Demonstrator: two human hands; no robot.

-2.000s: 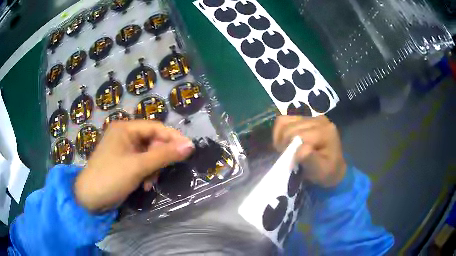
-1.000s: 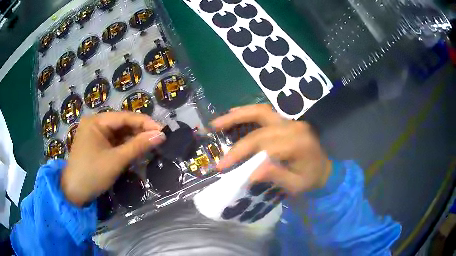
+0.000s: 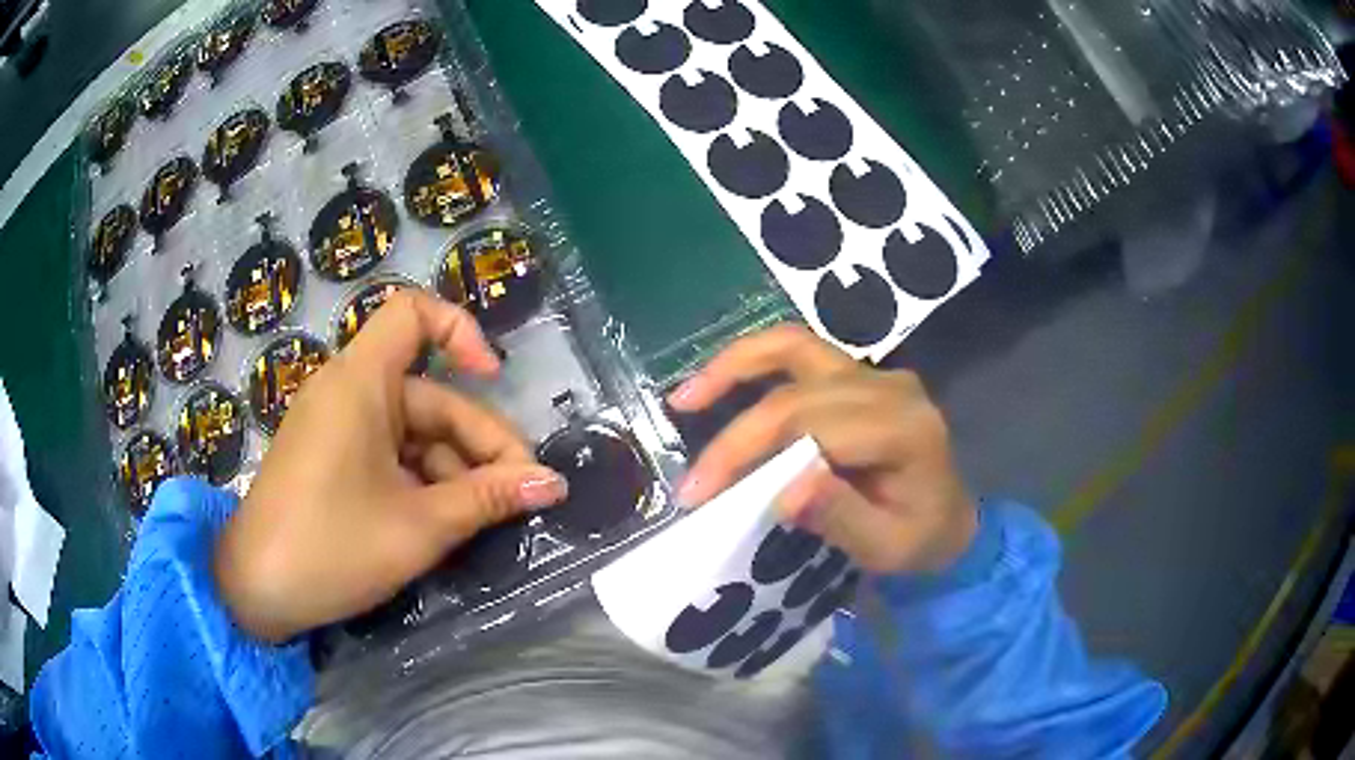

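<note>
A clear blister tray (image 3: 572, 364) holds rows of round display modules (image 3: 491, 276) with gold-orange and silver patches. The near row's right module (image 3: 592, 478) now looks plain black. My left hand (image 3: 390, 453) is over the tray, thumb tip at that disc's left edge, index finger raised, no sticker seen in it. My right hand (image 3: 832, 446) holds a curled sticker sheet (image 3: 713, 572) with notched black discs between thumb and fingers; its other fingertips are near the tray's right edge. My left hand hides part of the lower rows.
A second sticker sheet (image 3: 963, 275) with two columns of black discs lies on the green mat (image 3: 595, 164). Clear ridged plastic trays (image 3: 1100, 119) stand at upper right. White backing paper (image 3: 27, 520) lies at the left edge.
The black disc that was between my left fingers now lies over the gold-patched module at the near right pocket. My left fingers have spread apart. The tray shows slightly further left.
</note>
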